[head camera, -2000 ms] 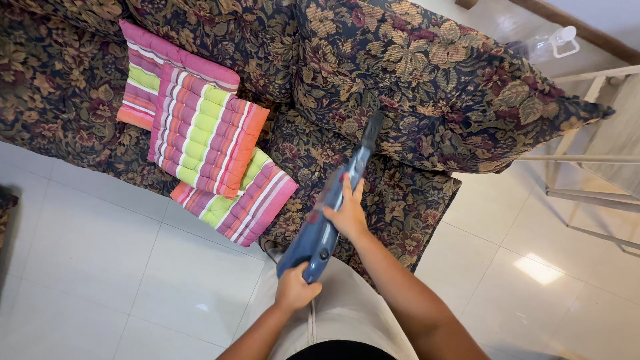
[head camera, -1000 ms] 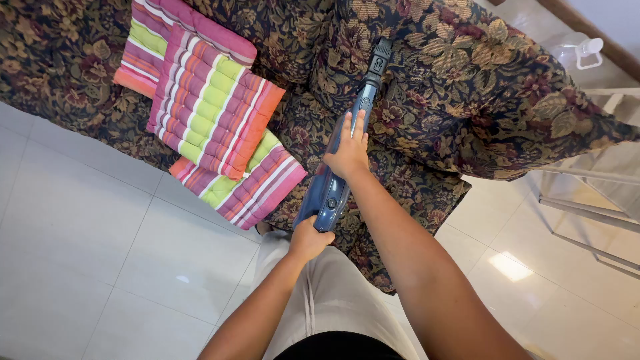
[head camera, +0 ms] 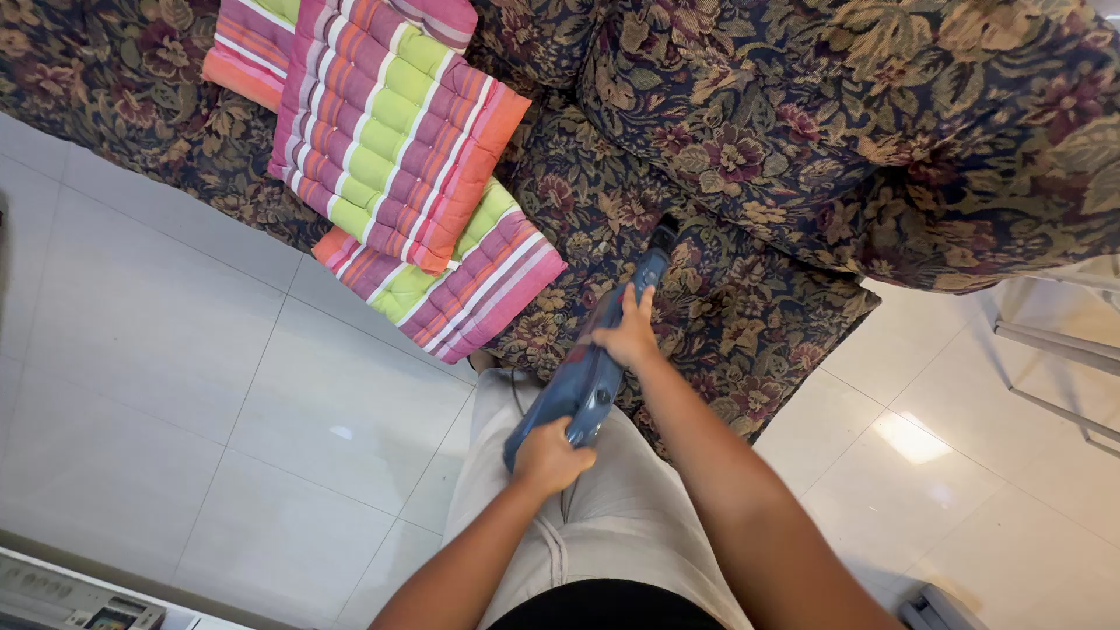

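Observation:
A blue handheld vacuum cleaner (head camera: 582,376) slants across the middle of the head view. My left hand (head camera: 551,457) is closed round its rear handle. Farther forward, my right hand (head camera: 628,331) grips the front part of the body, some fingers stretched along it. The black nozzle (head camera: 665,231) meets the seat of a dark floral fabric sofa (head camera: 744,350), close to the foot of the backrest. Left of the vacuum, several striped tufted cushions (head camera: 394,131) lie overlapping on the sofa.
Glossy pale floor tiles (head camera: 350,420) run along the sofa's front. A metal-framed rack (head camera: 1059,346) stands at the right. A grey object (head camera: 936,608) sits at the lower right edge, and a panel with knobs (head camera: 70,595) shows at the lower left.
The nozzle has come down from the sofa's backrest to the seat, both hands keeping hold of the vacuum. The view has shifted, so the cushions appear farther right.

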